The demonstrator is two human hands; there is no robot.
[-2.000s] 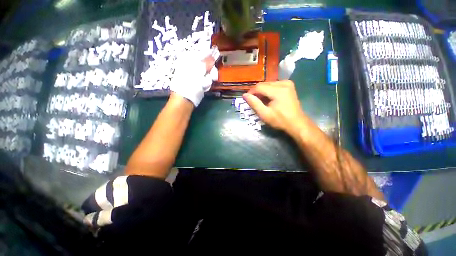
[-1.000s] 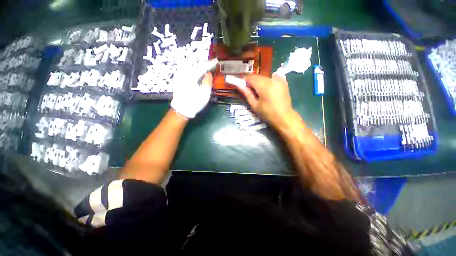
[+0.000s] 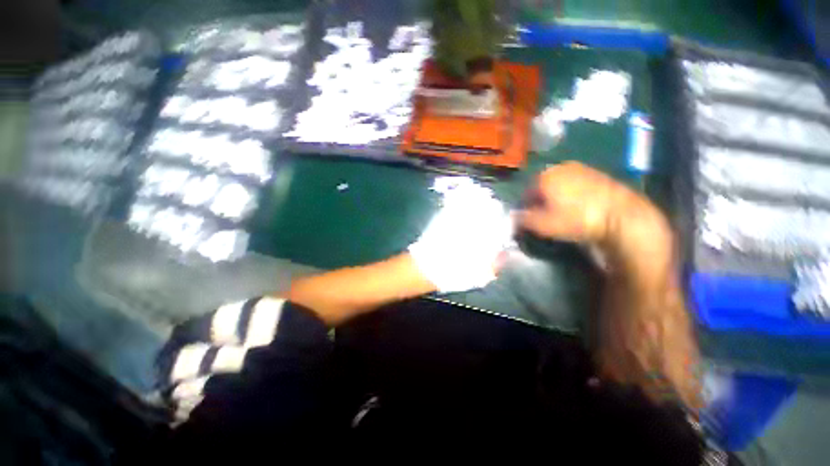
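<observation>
My left hand (image 3: 466, 238), in a white glove, is over the green mat in front of the press fixture. The frame is blurred and I cannot tell what its fingers hold. My bare right hand (image 3: 569, 205) is just right of it, fingers curled, close to the glove; whether it holds a part is not visible. Small pale parts (image 3: 460, 185) lie on the mat just beyond the glove, partly hidden by it. The orange press fixture (image 3: 460, 136) carries a pale metallic nest (image 3: 464, 102) under the olive-green press head (image 3: 469, 36).
A dark tray with heaped white parts (image 3: 359, 91) is left of the fixture. Blister trays (image 3: 209, 155) are farther left. A crumpled white wipe (image 3: 601, 96) and a blue-and-white tube (image 3: 640, 144) lie right. A tray of rowed parts (image 3: 760, 155) is far right.
My left hand has moved from beside the parts tray and fixture down and right over the mat. My right hand has moved back from the fixture, beside the glove. The camera view has shifted.
</observation>
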